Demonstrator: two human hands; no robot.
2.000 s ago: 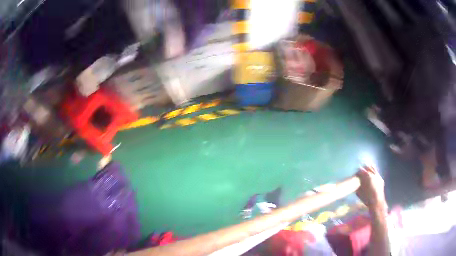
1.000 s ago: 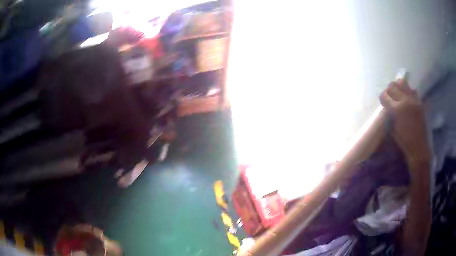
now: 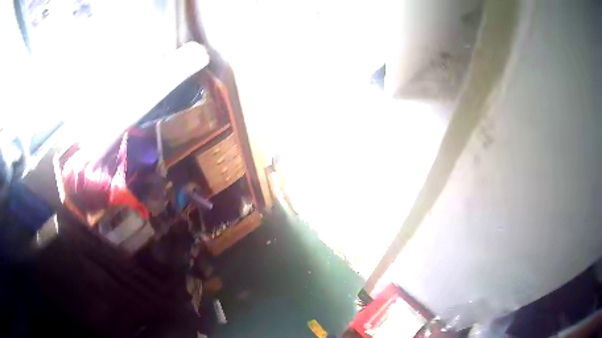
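Neither of my hands shows clearly. A blurred tan sliver [image 3: 586, 328] is cut off by the lower right corner; I cannot tell whether it is a tube or part of an arm. Nearest in front, a red stool or box [image 3: 395, 317] with a pale, glaring top stands at the bottom edge. Crinkled clear plastic [image 3: 465, 315] lies to its right, beside dark material [image 3: 551, 302].
A large pale wall [image 3: 521, 198] fills the right side, with white glare left of its edge. A wooden shelf [image 3: 239, 135] holding boxes stands at centre left. Red and purple cloth [image 3: 89, 175] and a dark mass [image 3: 86, 284] lie left. Green floor [image 3: 297, 264] shows between.
The view has swung right onto the wall and shelf. The long tan tube and the hand gripping its end, clear before, no longer show plainly.
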